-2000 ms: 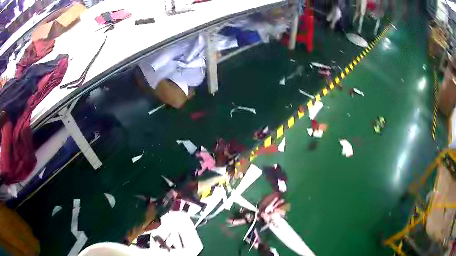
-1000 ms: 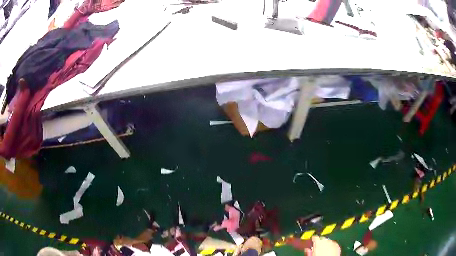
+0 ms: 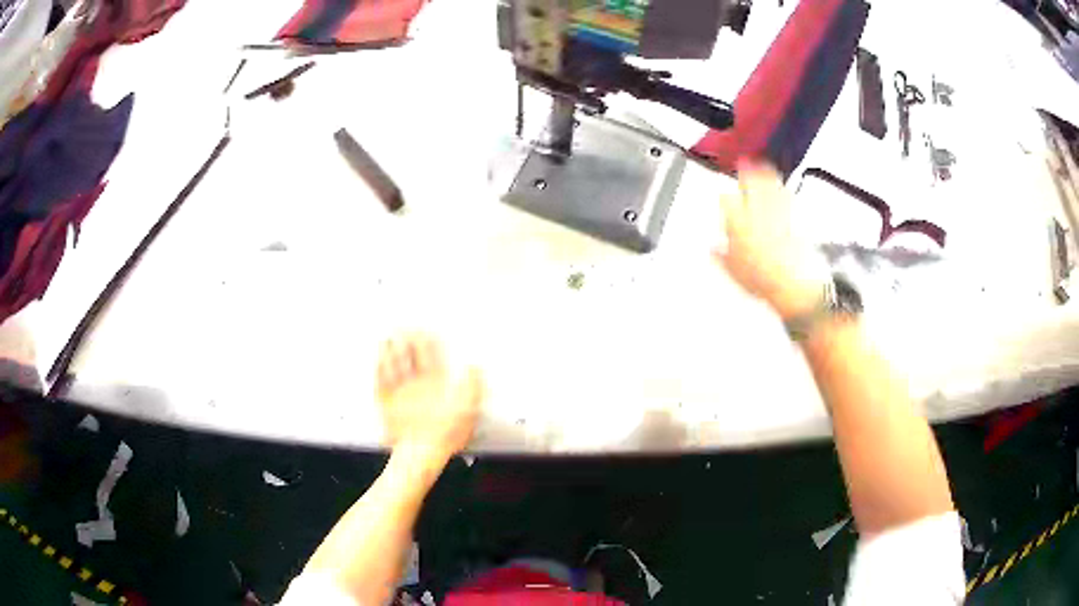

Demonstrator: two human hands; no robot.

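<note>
The straight knife cutting machine (image 3: 615, 47) stands at the top centre on its grey base plate (image 3: 598, 184). A striped red and navy fabric piece (image 3: 799, 89) lies to its right. My right hand (image 3: 763, 243), bare and blurred, is at the near end of this fabric, fingers pointing away from me; whether it grips the cloth cannot be told. My left hand (image 3: 428, 391), bare and blurred, is low over the near edge of the table with its fingers loosely bent and nothing seen in it.
The pale table (image 3: 296, 320) has a dark bar (image 3: 369, 169) left of the machine. A dark block (image 3: 871, 95) and shears (image 3: 906, 109) lie at the right. A dark-edged outline piece (image 3: 858, 195) is near my right wrist. Maroon and navy cloth (image 3: 59, 154) lies far left.
The view has moved from the floor and table edge up onto the tabletop. The machine is now larger in view, and both hands have come into the picture over the table.
</note>
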